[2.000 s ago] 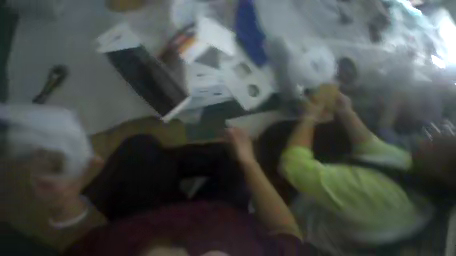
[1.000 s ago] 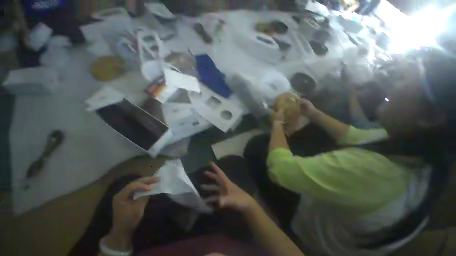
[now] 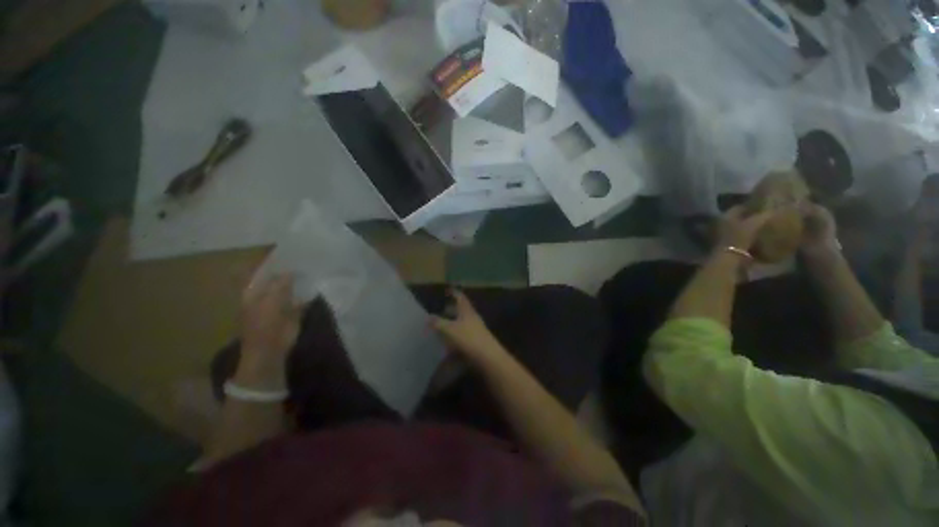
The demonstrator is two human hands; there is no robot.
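A thin white sheet or soft bag (image 3: 360, 299), somewhat translucent, is spread over my dark-clad lap. My left hand (image 3: 270, 319) holds its left edge; part of that hand is blurred or behind the sheet. My right hand (image 3: 460, 327) is at its right edge, with thumb and fingers closed on it. Beyond my lap, the dark-lined open box (image 3: 386, 144) lies slanted on the white-covered surface.
A box insert (image 3: 569, 170), printed cards (image 3: 458, 77) and a blue cloth (image 3: 597, 67) lie beyond the box. A cable bundle (image 3: 211, 157) lies at left. Right, a person in lime-green sleeves (image 3: 762, 391) holds a tan tape roll (image 3: 779, 232). Cardboard (image 3: 154, 319) lies at lower left.
The white sheet was bunched in my left hand and is now spread wide between both hands. My right hand was apart from it with spread fingers and now grips its edge. The view has shifted.
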